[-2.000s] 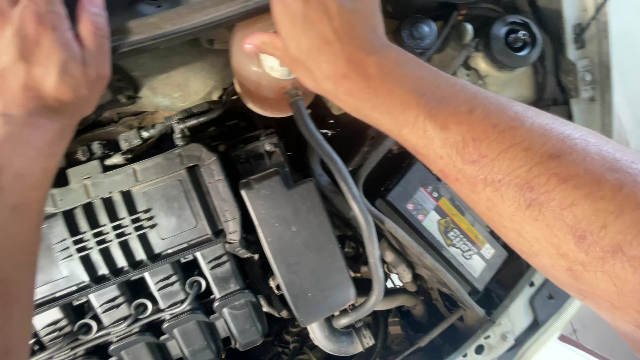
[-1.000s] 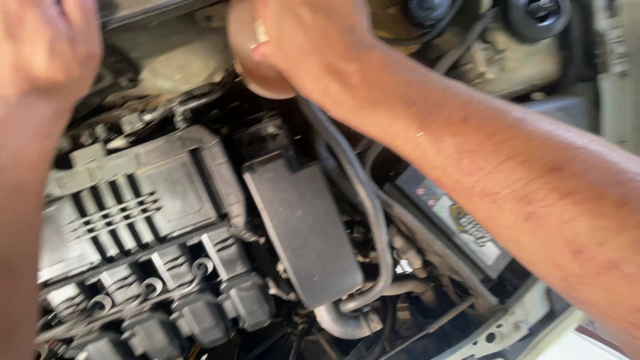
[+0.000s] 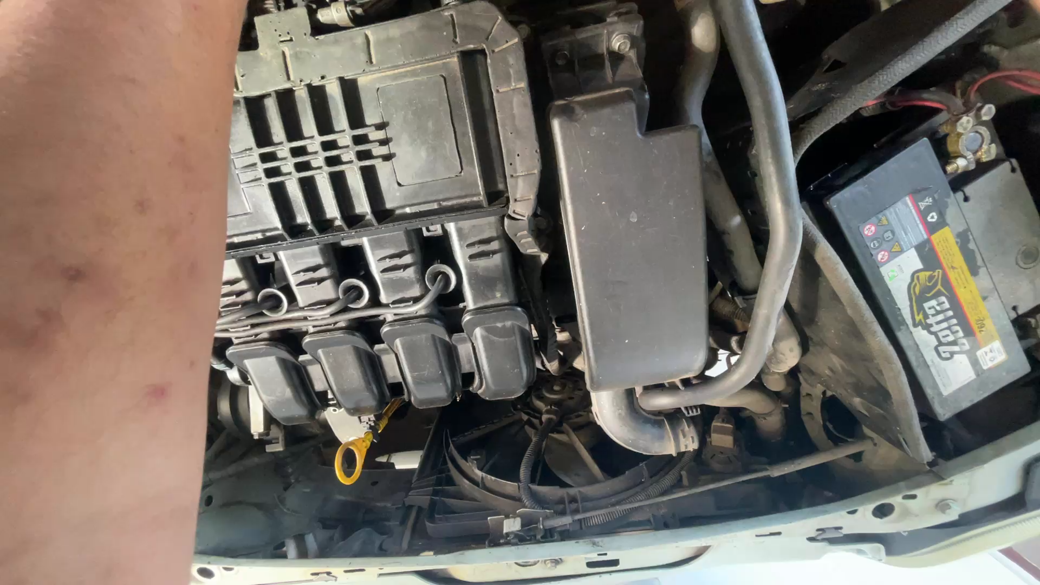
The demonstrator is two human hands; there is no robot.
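A bare forearm fills the left edge of the head view, running top to bottom, with its hand out of frame. My right hand cannot be seen either. Beside the forearm lies the black plastic intake manifold [image 3: 422,130] with several rounded runners below it. To its right is a black plastic box-shaped cover [image 3: 638,244], with a black rubber hose [image 3: 768,187] curving down around its right side. The yellow dipstick handle [image 3: 350,461] shows under the runners. A car battery [image 3: 930,276] with a printed label sits at the right.
The radiator fan [image 3: 561,455] and its shroud lie low in the middle. Along the bottom runs the light-painted front crossmember [image 3: 666,540] of the body. A battery terminal clamp [image 3: 972,142] with red wires is at the upper right. A thin metal rod crosses above the crossmember.
The view has shifted down and closer to the engine. Both hands and the coolant reservoir, which my right hand was on before, are out of view; the right forearm no longer crosses the battery.
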